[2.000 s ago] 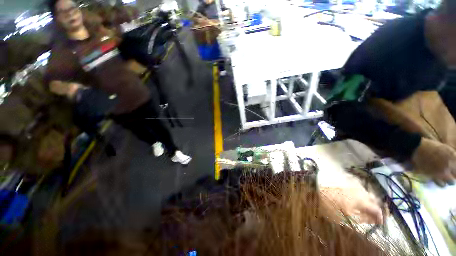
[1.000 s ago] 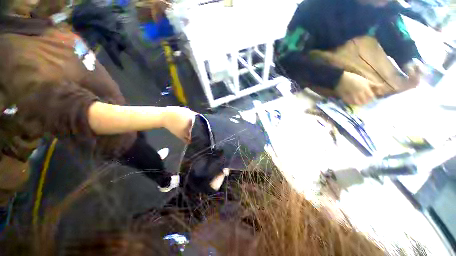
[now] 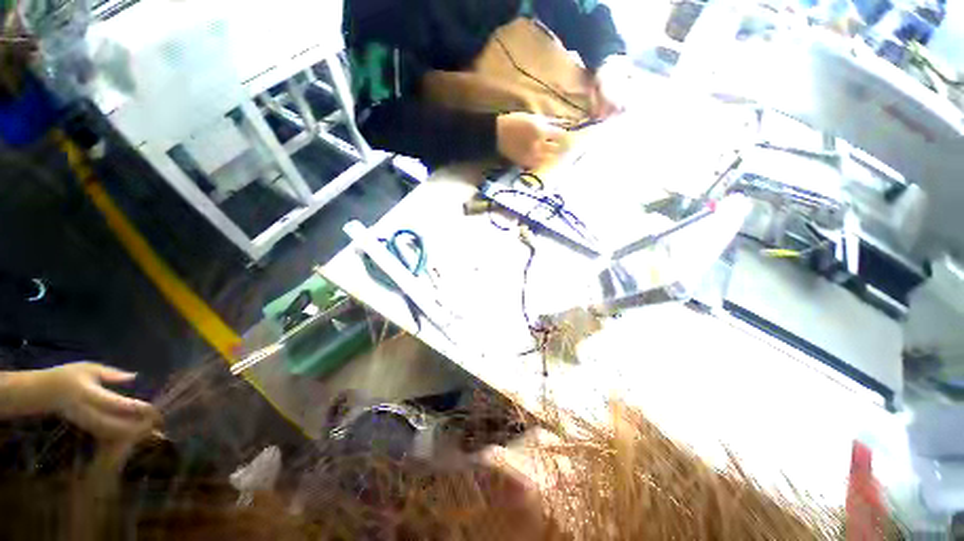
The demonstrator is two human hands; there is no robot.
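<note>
A dark, rounded soft item (image 3: 381,428) with a shiny pale ring edge lies at the bottom centre, close to me. A blurred skin-toned patch (image 3: 518,465) beside its right side looks like my right hand, partly covered by strands of hair. I cannot tell whether its fingers are closed on the dark item. My left hand is not seen. A small pale piece (image 3: 256,473) shows left of the dark item, too blurred to name.
Another person's hand (image 3: 106,402) reaches in from the left edge. Opposite, a person in black holds a tan bag (image 3: 534,69). The glaring white table (image 3: 476,306) bears teal-handled scissors (image 3: 405,252), cords (image 3: 539,206) and a metal frame (image 3: 666,254). A green box (image 3: 328,343) sits below its left edge.
The view has swung right and down onto the table. The brown-clothed person's hand, earlier at a black item in the centre, is now at the left edge, apart from the dark item.
</note>
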